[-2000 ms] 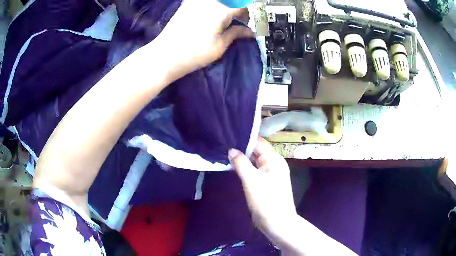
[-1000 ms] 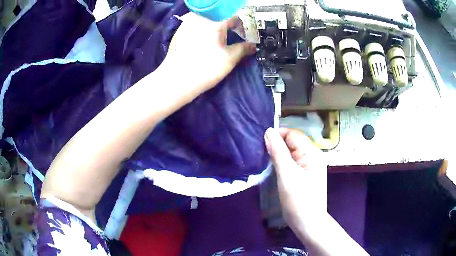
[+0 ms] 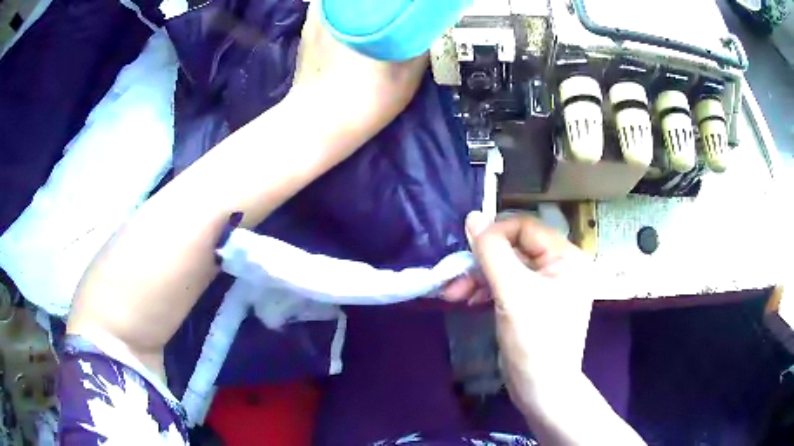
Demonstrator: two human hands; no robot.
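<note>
A dark purple shiny panel (image 3: 374, 192) lies left of the overlock machine (image 3: 592, 179), its right edge running to the presser foot (image 3: 479, 144). A white edge strip (image 3: 339, 279) curves along its near side. My right hand (image 3: 531, 261) pinches the panel's edge just below the foot, thumb and fingers closed on it. My left hand (image 3: 370, 87) lies on the panel left of the foot; its fingers are hidden behind the light-blue round object (image 3: 392, 22).
Four cream tension dials (image 3: 583, 119) stand right of the foot. White scraps (image 3: 550, 218) lie by the tan-yellow frame (image 3: 588, 228). A broad white lining piece (image 3: 104, 183) and more purple cloth lie at left. Something red (image 3: 265, 414) shows below.
The panel's near white edge has moved up and shows wider. My left hand has moved up behind the blue object. My right hand stays at the edge. More white lining shows at left.
</note>
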